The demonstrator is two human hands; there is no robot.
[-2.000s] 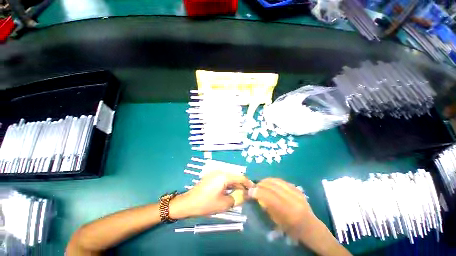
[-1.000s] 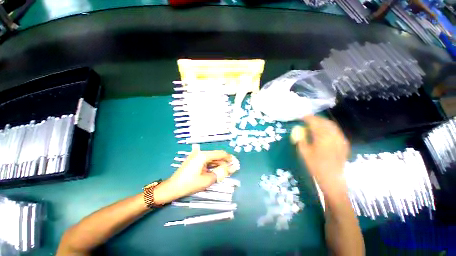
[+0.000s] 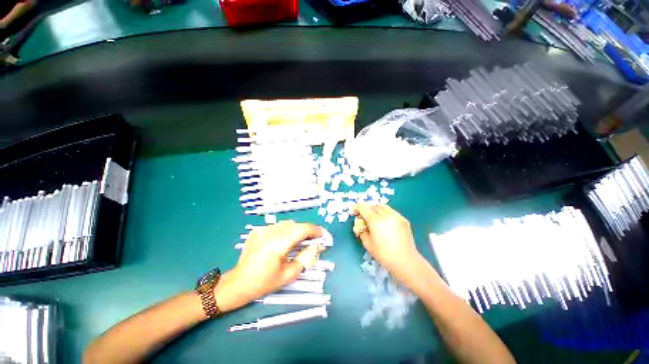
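Stepped metal rods (image 3: 292,319) lie in a loose lower group, with more in a glaring column (image 3: 281,178) above. My left hand (image 3: 274,257) is over the lower group, its thumb and fingers curled around the right end of a rod; the palm hides the rest. My right hand (image 3: 388,234) is at the lower edge of the scattered white inserts (image 3: 346,201), fingertips close together and touching down there. Whether a piece is between them cannot be told. A pile of translucent clips (image 3: 386,302) lies below my right hand, partly hidden by the wrist.
A yellow packet (image 3: 299,114) and a clear bag of white parts (image 3: 402,146) lie behind. A black tray of rods (image 3: 117,213) is left. Bright rods (image 3: 523,259) lie right, below clear tubes (image 3: 509,103) on a black tray. A red bin (image 3: 260,10) is beyond the dark strip.
My right hand has moved from beside the bag down and left to the white inserts. My left hand has stayed by the lower rods. The whole view has shifted slightly.
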